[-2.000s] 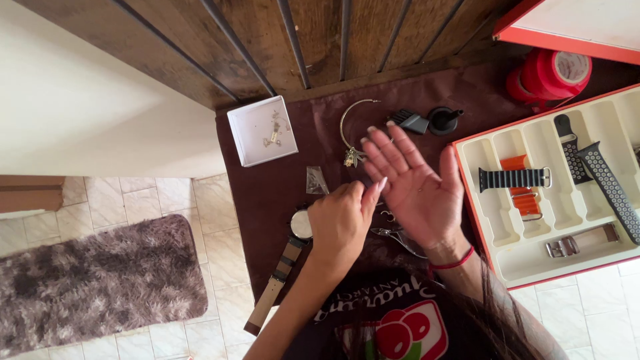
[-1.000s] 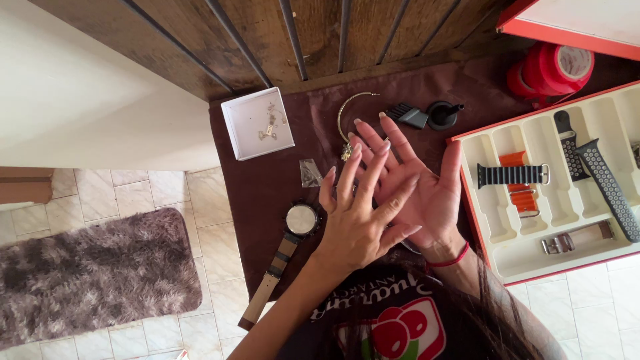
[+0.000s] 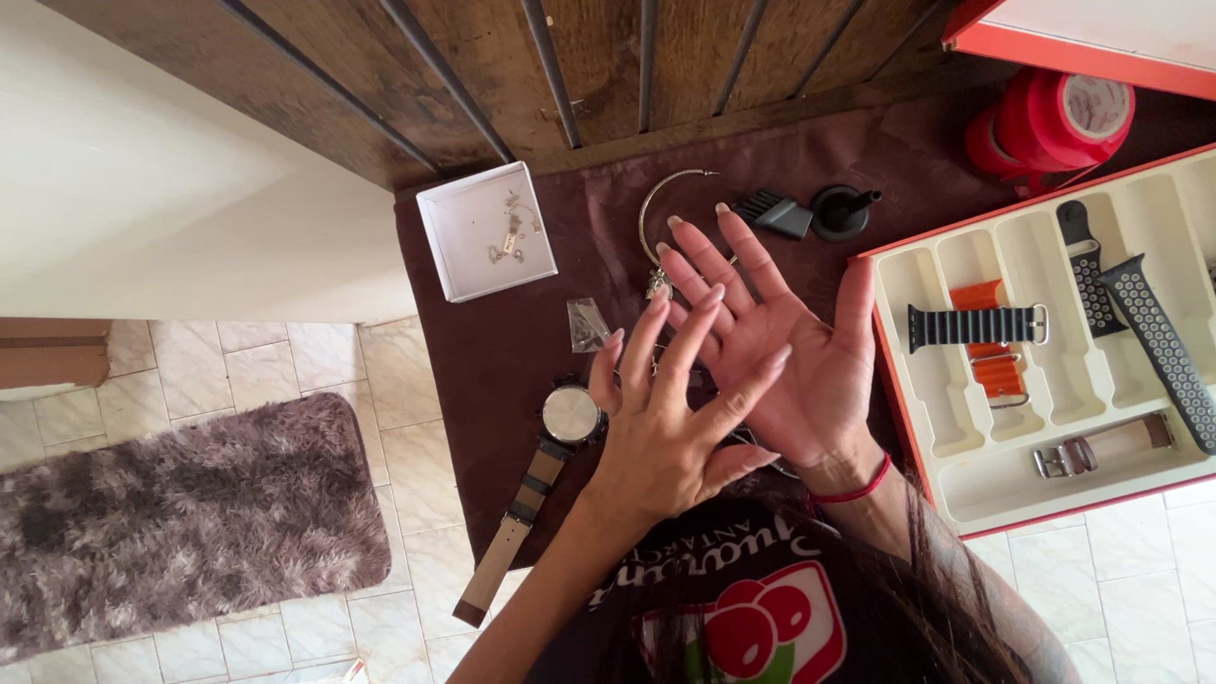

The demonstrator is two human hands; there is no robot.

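Note:
My right hand (image 3: 784,351) is held palm up over the dark cloth, fingers spread, with a red cord bracelet (image 3: 860,483) at its wrist. My left hand (image 3: 665,418), back upward and fingers apart, partly overlaps the palm; neither holds an object. Beyond the fingertips lies a metal bangle (image 3: 645,211) with a charm, partly hidden. A wristwatch (image 3: 571,414) with a striped strap lies left of my left hand, near a small clear plastic bag (image 3: 588,326). Metal items under the hands are mostly hidden.
A white box (image 3: 486,285) holds fine chain jewellery. A black brush (image 3: 774,213) and round black tool (image 3: 843,212) lie beyond my right hand. At right are a red-edged tray (image 3: 964,518) of watch straps and a red container (image 3: 1026,123) with a tape roll.
My left hand has opened out from a more closed pose two seconds ago, its fingers now spread. My right hand stays palm up.

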